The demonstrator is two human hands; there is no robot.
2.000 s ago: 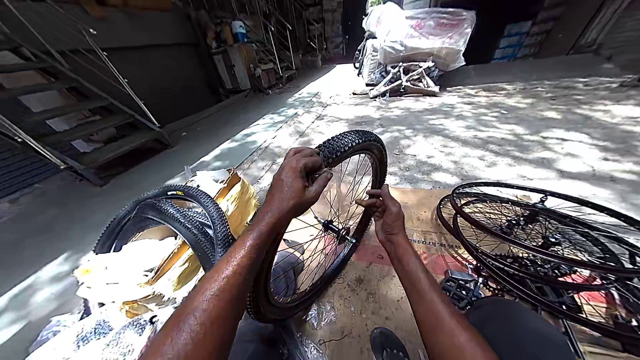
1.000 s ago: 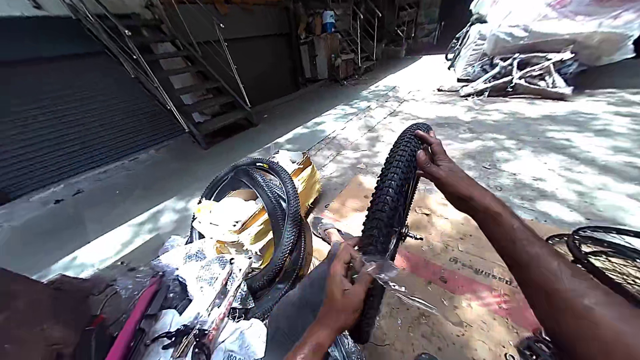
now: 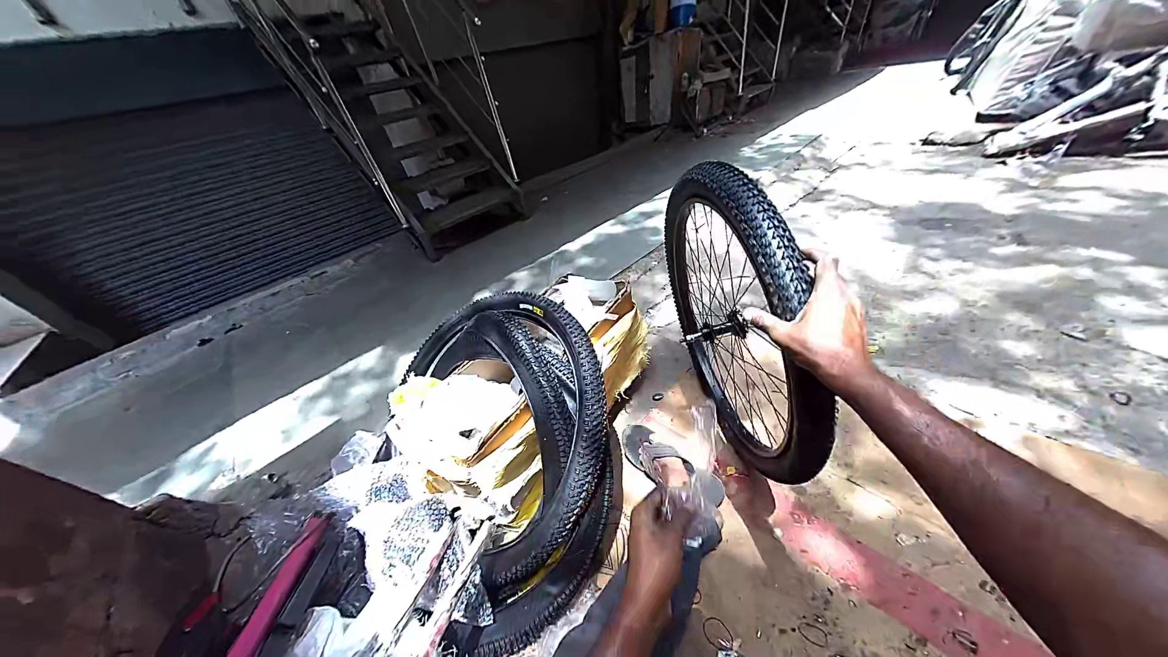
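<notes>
My right hand grips the knobbly tire of a bicycle wheel from its right side, the thumb reaching over the rim toward the hub. The wheel stands nearly upright, its spokes and axle turned to the left. Low in the middle, my left hand is closed on a crumpled piece of clear plastic film, apart from the wheel. To its left, loose black bicycle tires lean against a torn cardboard box and wrapping.
Plastic wrapping and a pink bicycle frame tube lie at lower left. Flattened cardboard with a red stripe covers the ground at lower right. Metal stairs and a roller shutter stand behind. Wrapped goods are heaped at upper right.
My left hand has come off the tire with the plastic film in it. The wheel, in my right hand, has turned so that its spokes face left. The view has swung left since the first frame.
</notes>
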